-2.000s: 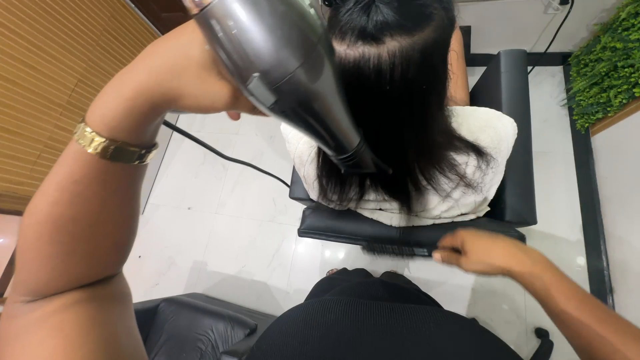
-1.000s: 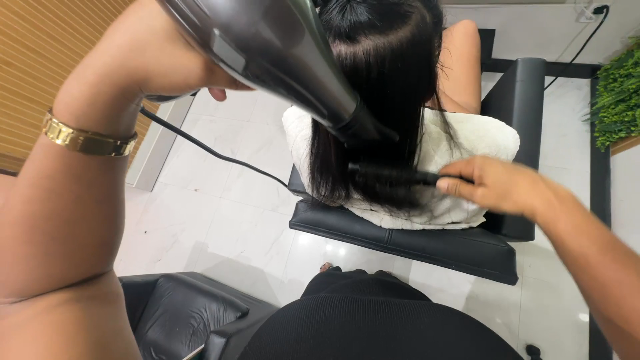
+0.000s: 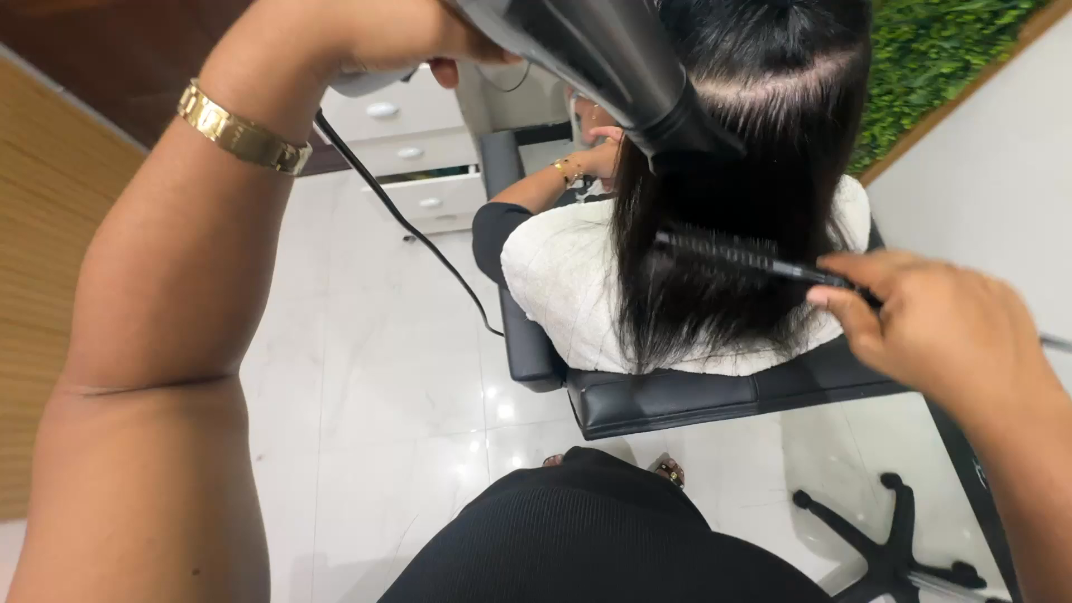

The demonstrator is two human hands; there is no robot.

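Observation:
At the upper left my left hand [image 3: 402, 33] grips a dark grey hair dryer [image 3: 586, 63]; its handle is mostly hidden and its nozzle points at the back of a seated person's head. The person's long black hair [image 3: 737, 193] is parted across the back and hangs over a white towel [image 3: 557, 276] on the shoulders. My right hand [image 3: 930, 318], at the right, holds a black hairbrush [image 3: 724, 251] by its handle. The brush's bristled head lies against the hair, below the nozzle.
The person sits in a black padded chair [image 3: 670, 402]. A black cord [image 3: 402, 219] hangs left of it. White drawers [image 3: 410, 155] stand behind, one partly open. A wheeled chair base [image 3: 892, 536] is at the lower right, and green wall foliage [image 3: 930, 75] at the upper right.
My right hand first held the brush below the hair, then brought it up to the hair, where it is now. The dryer has stayed in my left hand. The view has shifted and turned.

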